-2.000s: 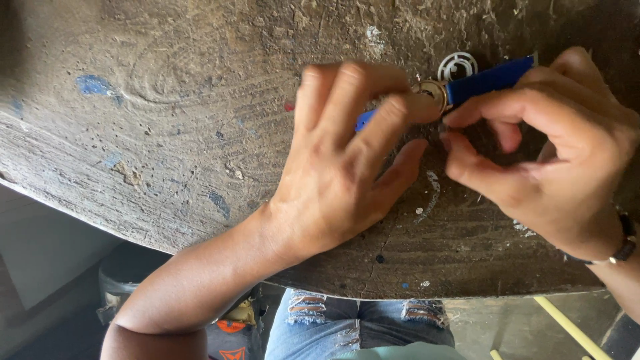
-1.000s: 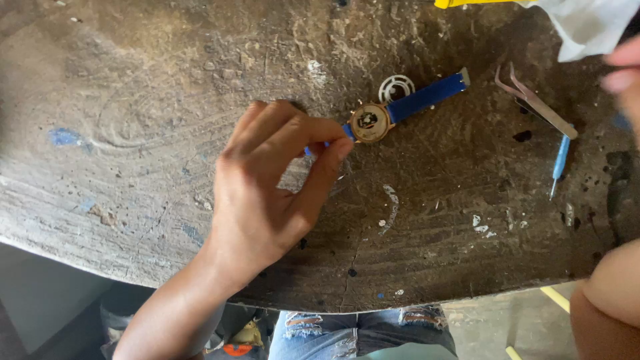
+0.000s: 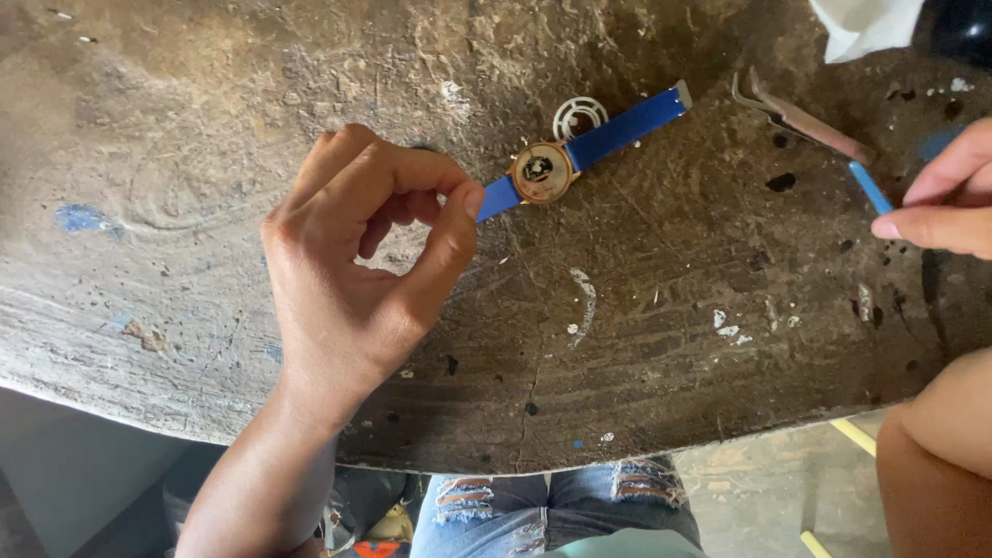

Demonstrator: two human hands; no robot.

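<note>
A wristwatch (image 3: 542, 173) lies on the worn wooden table with its round case open, the inner parts showing. One half of its blue strap (image 3: 628, 129) stretches up to the right. My left hand (image 3: 372, 225) pinches the other strap half between thumb and forefinger, left of the case. A white plastic ring (image 3: 580, 116) rests just above the case, beside the strap. At the right edge, the fingertips of my right hand (image 3: 942, 201) are on a small blue-handled screwdriver (image 3: 870, 187); its tip is hidden. Tweezers (image 3: 810, 124) lie just above the screwdriver.
A white cloth or paper (image 3: 868, 27) and a dark, shiny object (image 3: 961, 31) are at the upper right. The table's curved front edge (image 3: 496, 471) runs above my lap. Paint marks and small specks dot the wood.
My right hand has left the watch, gone to the far right and come to the blue screwdriver. My left hand still holds the strap.
</note>
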